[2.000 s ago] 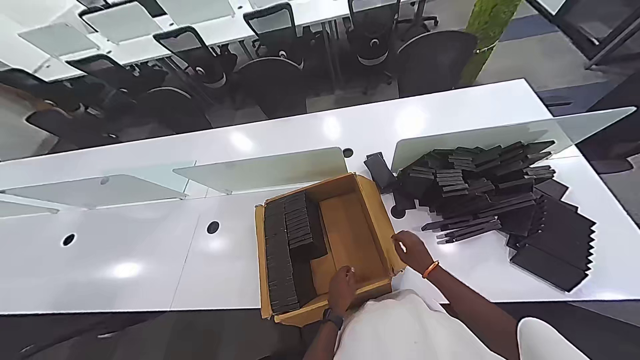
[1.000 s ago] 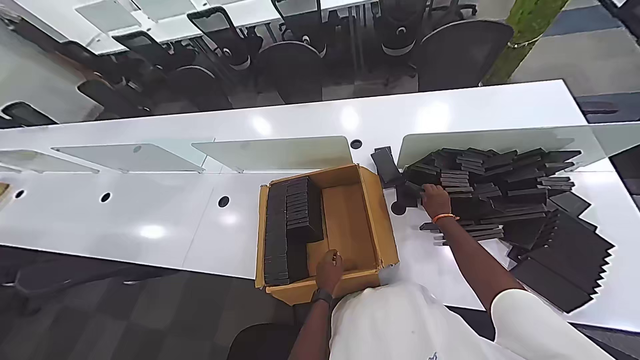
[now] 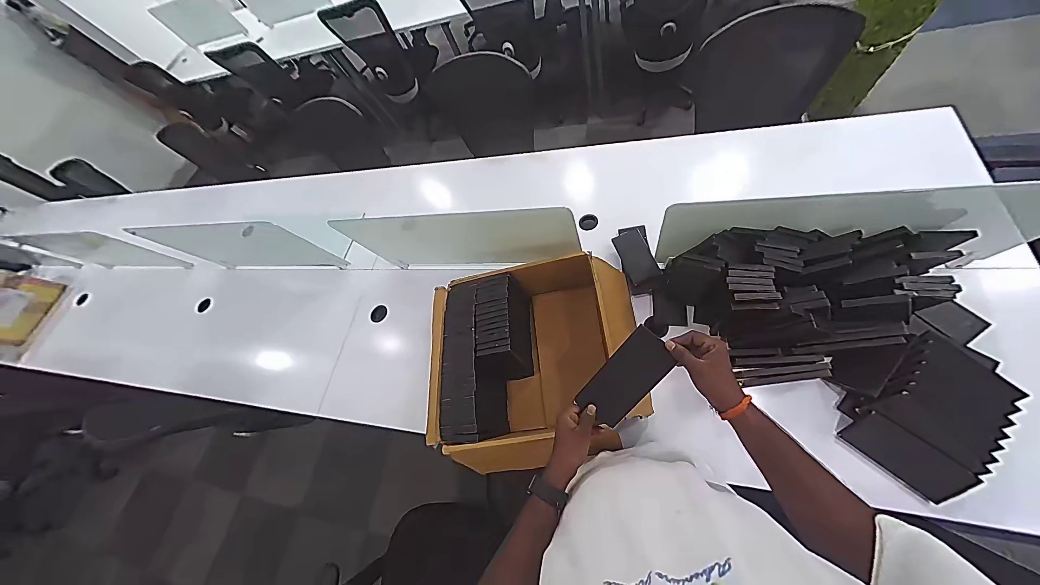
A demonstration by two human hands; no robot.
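My left hand [image 3: 574, 431] and my right hand [image 3: 705, 364] hold a flat black rectangular box [image 3: 626, 377] between them, the left at its lower end, the right at its upper right corner. The black box is tilted over the right side of an open cardboard carton [image 3: 475, 457]. Inside the carton, rows of black boxes [image 3: 460, 366] stand packed along the left, and brown cardboard shows at the right. Beside my right hand lies a large heap of similar black boxes [image 3: 812, 309], with overlapping flat ones [image 3: 926, 422] nearer the desk's right front.
The carton stands on a long white desk [image 3: 284, 341] with frosted glass dividers [image 3: 471, 237] and round black cable holes [image 3: 379, 314]. Black mesh chairs [image 3: 479, 97] line the far side. A black chair [image 3: 439, 540] is beside me. Something yellow [image 3: 32, 313] lies at the far left.
My right hand has moved from the heap toward the carton, and a black box is now held. My left hand has moved right, from the carton's front part to the black box.
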